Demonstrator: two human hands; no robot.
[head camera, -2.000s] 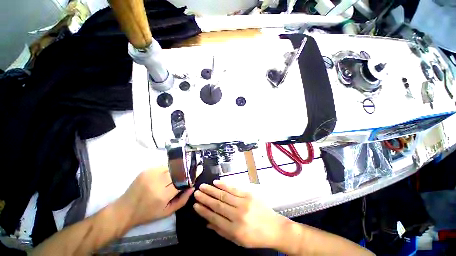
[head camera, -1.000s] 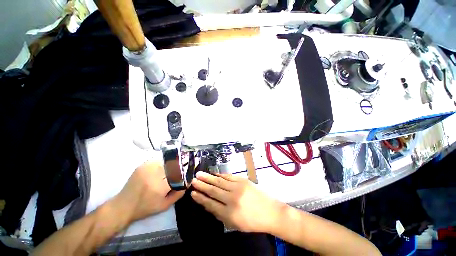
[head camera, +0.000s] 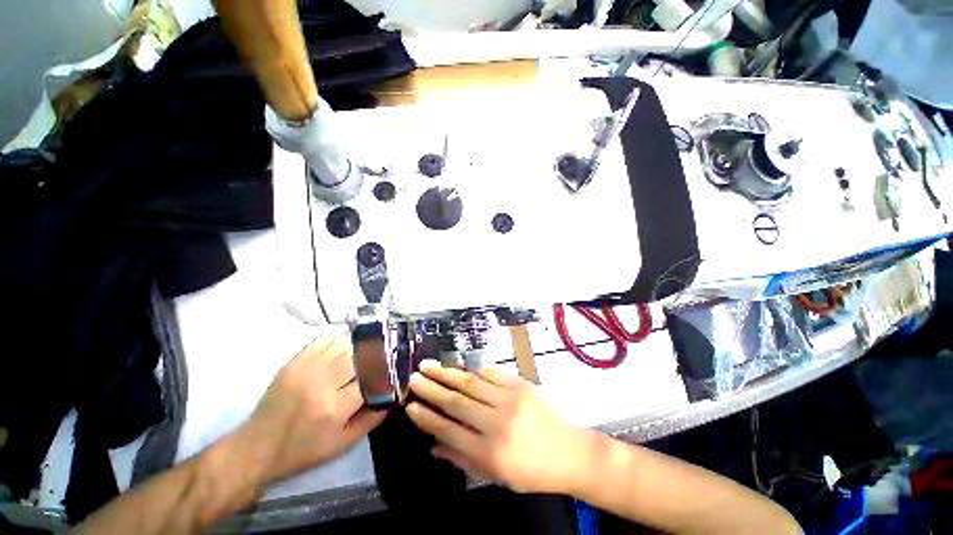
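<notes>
A black fabric piece (head camera: 413, 460) lies under the needle area and hangs over the table's near edge. My left hand (head camera: 314, 397) is at the left of the shiny take-up cover (head camera: 374, 361), its fingertips partly hidden behind it, near the fabric's left edge. My right hand (head camera: 507, 428) lies flat on the fabric's right side, fingers together and pointing left to the presser area. The white sewing machine head (head camera: 554, 251) stands just beyond both hands. The needle itself is hidden under the head.
A heap of black cut pieces (head camera: 84, 251) lies left of the machine. Red-handled scissors (head camera: 601, 340) and a tan strip (head camera: 525, 353) lie right of the needle, then a clear plastic bag (head camera: 747, 345). A wooden-handled post (head camera: 274, 63) rises at the head's left end.
The black fabric has shifted slightly under the hands. Both hands stay beside the needle area with small finger movements. The view has moved slightly.
</notes>
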